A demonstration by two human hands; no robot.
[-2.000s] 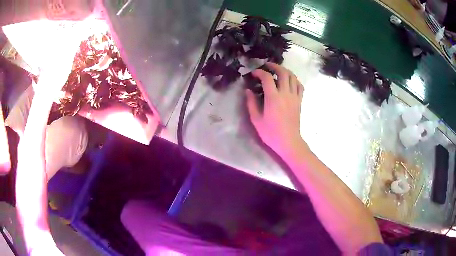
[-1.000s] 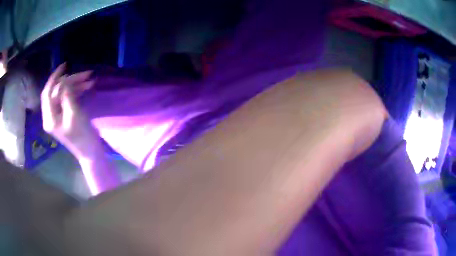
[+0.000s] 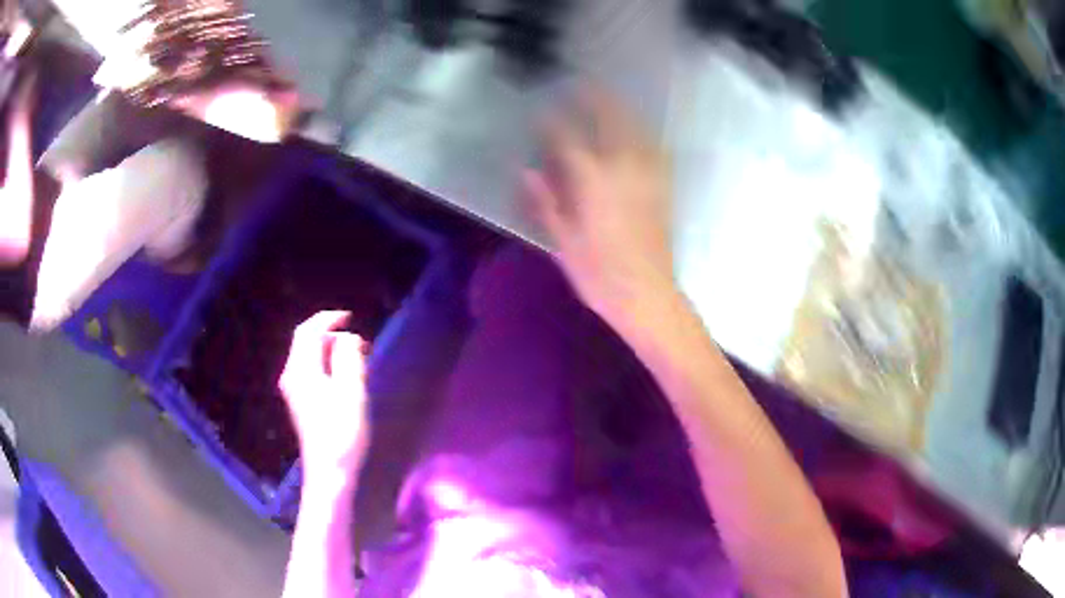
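Note:
My right hand (image 3: 605,204) is blurred over the grey metal bench (image 3: 450,158). Its fingers point up toward dark spiky parts (image 3: 508,29) at the bench's back. Blur hides whether it holds anything. My left hand (image 3: 327,391) is lower left, over the near side of a blue-purple crate (image 3: 411,240) with dark contents. Its fingers are curled, and I cannot see whether something is between them. A second dark row of parts (image 3: 777,53) lies along the back edge, blurred.
A carton heaped with glaring spiky parts (image 3: 199,47) is at upper left, near another person's pale clothing (image 3: 117,228). A brown board (image 3: 893,333) and a black smartphone (image 3: 1014,362) lie at right. The green conveyor (image 3: 923,70) runs behind the bench.
The view swung down to my lap and arms, then back to the bench. Compared with the earliest frame, my right hand is away from the heap, and my left hand shows over the crate.

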